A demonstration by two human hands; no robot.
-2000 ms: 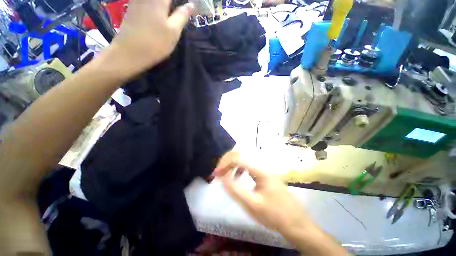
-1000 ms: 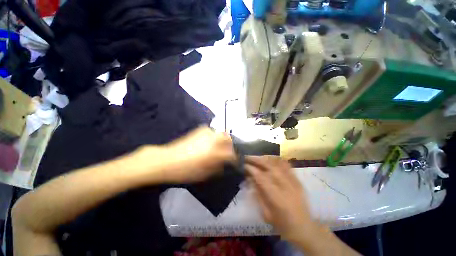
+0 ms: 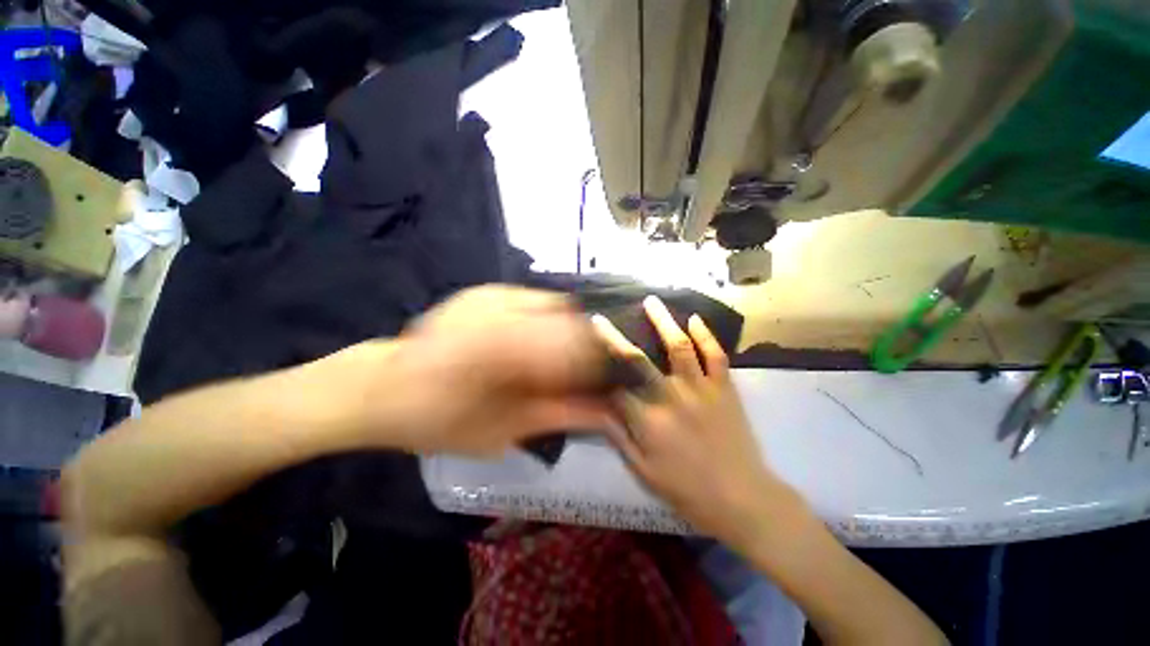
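Note:
Black fabric covers the left of the table and hangs over its front edge. Its right end lies on the machine bed just in front of the needle area. My left hand, blurred, is closed on the fabric near its right end. My right hand touches my left hand and holds the same fabric, with its fingers spread over the black piece. The sewing machine head stands above and behind my hands. Whether the fabric is under the presser foot is hidden by glare and blur.
Green snips lie on the bed right of my hands, with yellow-green snips farther right. A loose thread lies on the white table. A yellow-cream box and a pink spool are at left.
My left hand has come down from the fabric's far end to join my right hand near the needle. The black end now lies under my right fingers. The view has moved closer to the machine.

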